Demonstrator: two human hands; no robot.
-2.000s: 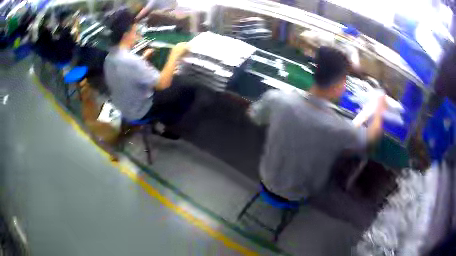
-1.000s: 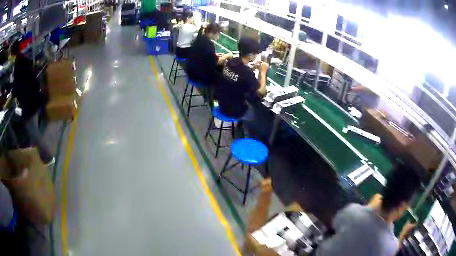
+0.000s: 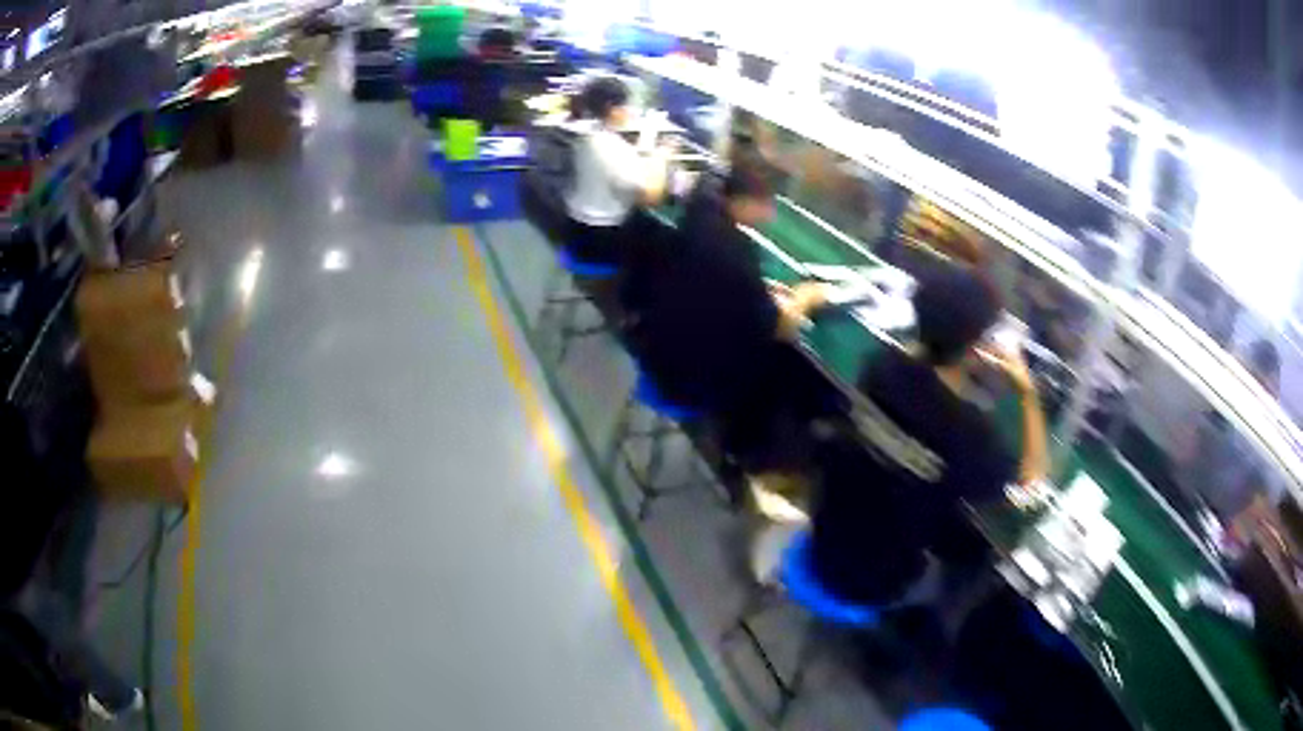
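Neither of my hands is in the picture. Nearest in front of me on the right is the green-topped assembly bench (image 3: 1143,460). A pile of white pieces (image 3: 1069,550), too blurred to name surely, lies on it beside a seated person in black (image 3: 900,464). That person has one hand raised near the head. Another white piece (image 3: 1215,600) lies further right on the bench.
A grey aisle floor (image 3: 372,571) runs ahead between yellow lines. More seated people line the bench, on blue stools (image 3: 829,583). Stacked brown cartons (image 3: 140,379) stand at the left. A blue tote (image 3: 483,189) stands at the aisle's far end, right side.
The view has moved forward along the aisle. The seated people in black and the blue tote appear nearer, and the person in grey has left the picture.
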